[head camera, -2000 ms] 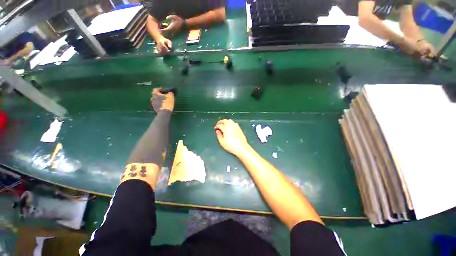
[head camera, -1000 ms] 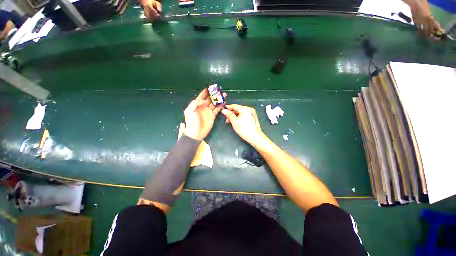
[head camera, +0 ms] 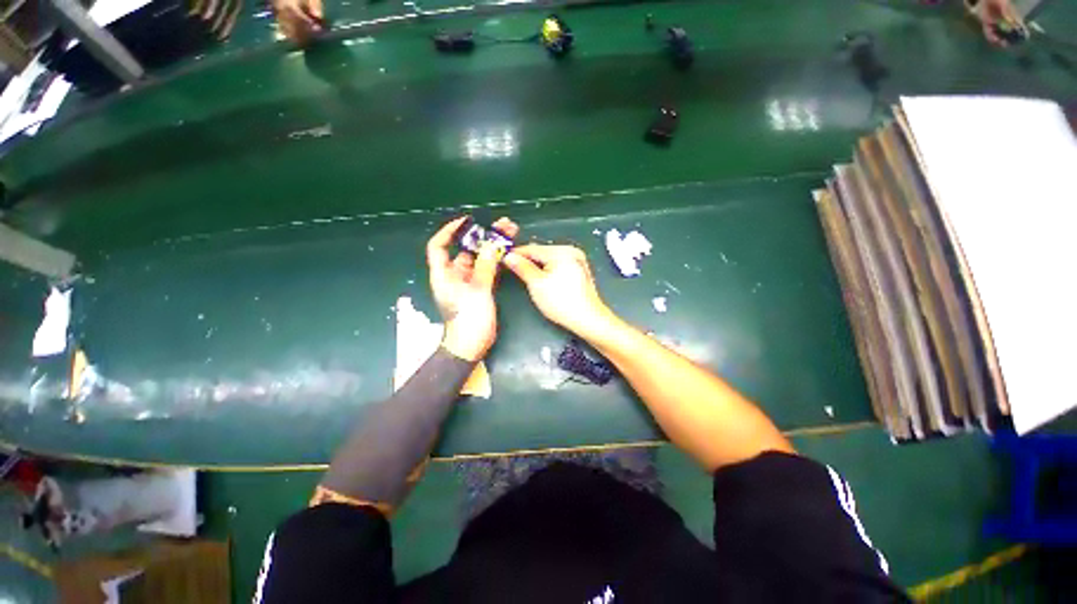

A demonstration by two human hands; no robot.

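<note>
A small electronic unit (head camera: 482,238), dark with a white and silver face, is held above the green belt in the middle of the view. My left hand (head camera: 464,281) holds it between thumb and fingers, the grey sleeve on the forearm below. My right hand (head camera: 555,281) is beside it, thumb and index fingertips pinched together at the unit's right lower edge. Whether a small piece is between these fingertips is too small to tell. A black cable bunch (head camera: 585,363) lies on the belt by my right forearm.
A tall stack of sheets (head camera: 998,260) stands at the right. Torn cream paper (head camera: 416,340) lies by my left forearm, crumpled white scrap (head camera: 627,251) beyond my right hand. Several dark units, including a black one (head camera: 663,125), lie farther across. Other people's hands (head camera: 298,19) show at the top edge.
Since two seconds ago my left hand has come back from the far belt with the unit, and my right hand has met it. Over the last second the unit has tilted in my left hand.
</note>
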